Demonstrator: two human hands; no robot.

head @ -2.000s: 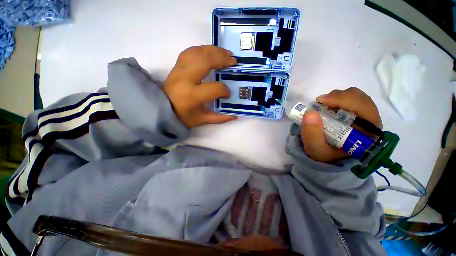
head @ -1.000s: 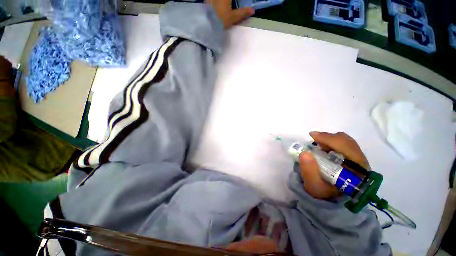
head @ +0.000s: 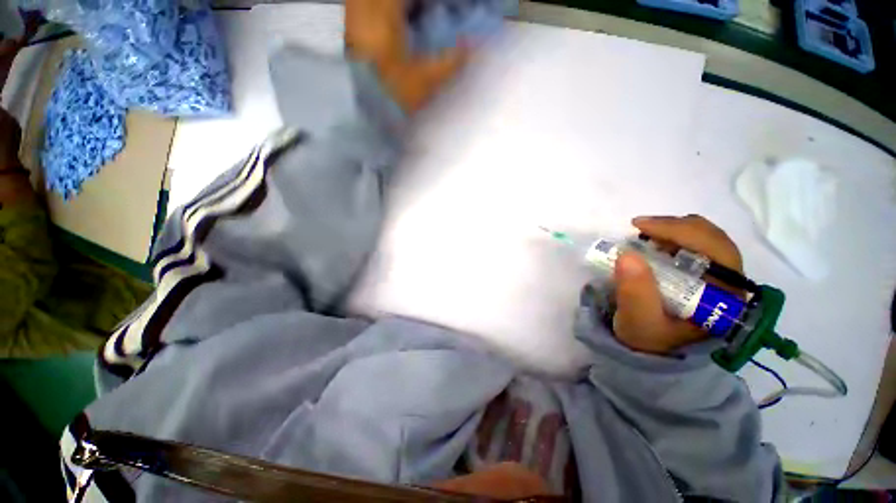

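Observation:
My right hand [head: 653,285] is closed around the glue syringe [head: 678,293], which has a white and dark blue label. Its pale green dispensing needle [head: 560,236] points up and left above the white paper. A green adapter [head: 758,329] with a clear hose is at its rear end. My left hand [head: 408,69], blurred, holds a light blue housing [head: 462,22] at the top edge of the view. The housing is blurred too, so its inside cannot be made out.
A crumpled white wipe [head: 794,211] lies on the white paper [head: 550,128] at the right. Other blue housings [head: 835,34] stand on the dark green conveyor at top right. A plastic bag [head: 162,59] and a heap of blue parts [head: 84,128] are at upper left, beside another person's sleeve [head: 49,285].
The two housings under my left hand have left the middle of the paper. My left hand reached to the conveyor, then came back slightly towards me with a housing. The syringe stays in my right hand.

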